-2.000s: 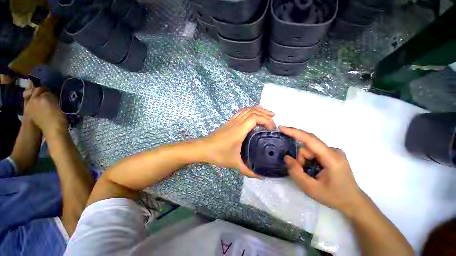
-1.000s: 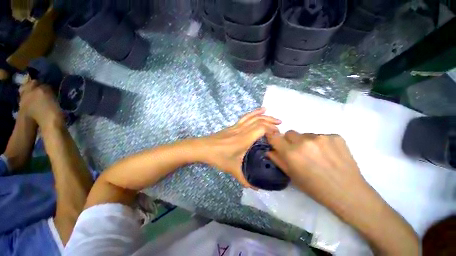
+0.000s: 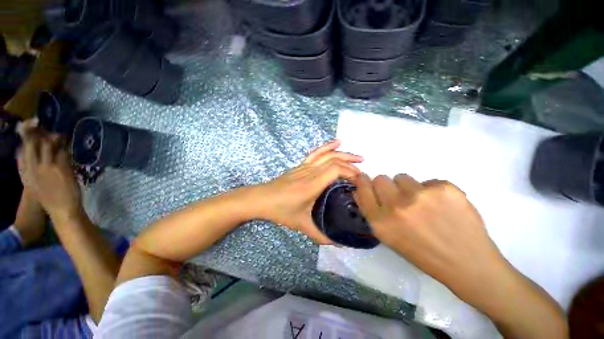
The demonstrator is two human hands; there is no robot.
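Note:
A black cup-shaped plastic housing (image 3: 339, 215) is held just above the edge of the white foam sheet (image 3: 391, 142), its open top towards me. My left hand (image 3: 301, 192) is wrapped around its left side, thumb below and fingers above. My right hand (image 3: 424, 218) is over the right part of the housing, with its fingertips at the upper rim or just inside. My right hand hides that part of the housing, and I cannot tell if a small piece is between its fingertips.
Nested housing stacks (image 3: 374, 53) stand at the back on bubble wrap (image 3: 199, 139). More housings (image 3: 109, 142) lie at left beside a neighbour's hands (image 3: 50, 169). A dark housing (image 3: 569, 165) lies on the foam at right. A green post (image 3: 523, 73) rises at back right.
Since two seconds ago, my right hand has moved from the housing's right side to over its upper rim. The small dark piece seen in its fingers then is now out of sight.

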